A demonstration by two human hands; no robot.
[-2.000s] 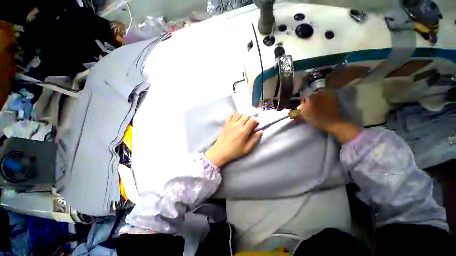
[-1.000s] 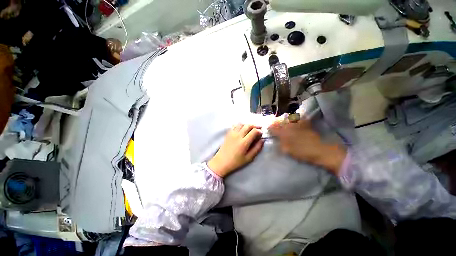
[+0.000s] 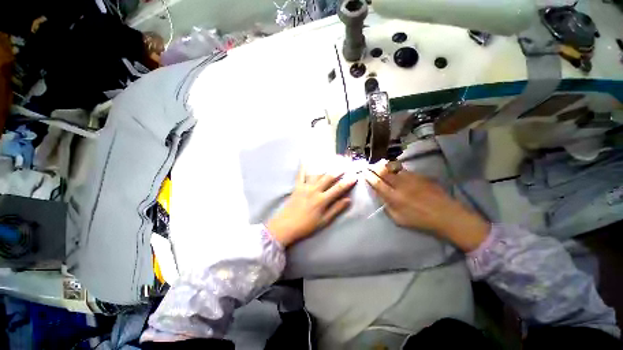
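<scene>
A light-grey garment panel [image 3: 355,246] lies under both hands and reaches the needle area of the white sewing machine head [image 3: 437,72]. My left hand [image 3: 307,205] rests flat on the panel, fingers spread, left of the needle area. My right hand [image 3: 413,205] lies on the panel to the right, its fingertips at the bright spot by the presser foot [image 3: 356,156]. A thin pale strip or line shows beside the right fingers. The needle and the cloth edge under the fingertips are lost in glare; I cannot tell if the fingers pinch cloth.
A long stack of grey cut panels [image 3: 113,191] lies at left. Folded grey pieces [image 3: 574,184] lie at right. A white lamp tube [image 3: 454,15] spans above the head. Light cloth [image 3: 389,307] hangs over my lap. A dark box [image 3: 34,229] stands at far left.
My right hand has moved left and down from the machine's front to the panel near the needle. My left hand stays left of the needle, its fingers now more spread.
</scene>
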